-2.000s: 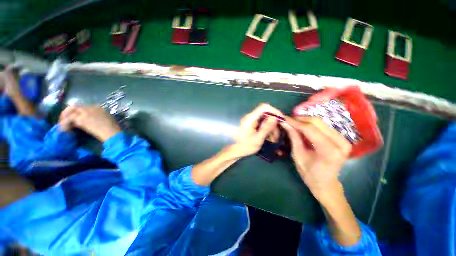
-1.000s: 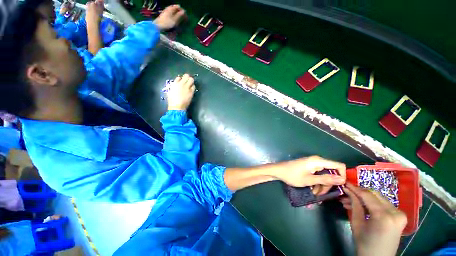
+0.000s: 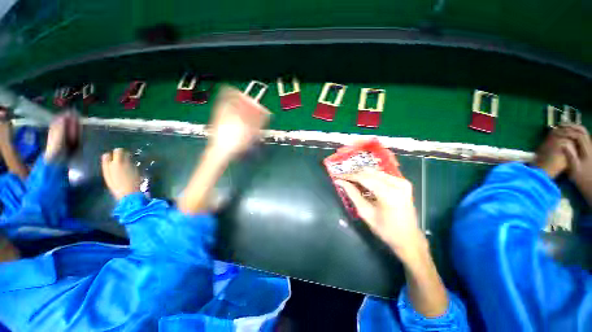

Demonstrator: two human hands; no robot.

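My left hand (image 3: 237, 123) is blurred and stretched out over the whitish edge strip to the green belt. A phone housing with a pale frame (image 3: 257, 90) shows just behind its fingers. Something reddish blends with the hand, and I cannot tell whether the hand grips it. My right hand (image 3: 383, 204) is at the orange-red parts tray (image 3: 387, 155), its fingertips at the heap of small silvery fittings (image 3: 356, 163). I cannot tell whether it pinches a piece.
More red housings with pale frames lie spaced along the belt (image 3: 422, 117). A neighbour's hand (image 3: 122, 174) is beside scattered silvery pieces on the left of the bench. On the right, another person's hands (image 3: 568, 152) are above a pale pile (image 3: 559, 215).
The view has swung, and the right neighbour now shows. My hands have parted: the left has moved from the tray to the belt. The dark housing is no longer in view between my hands.
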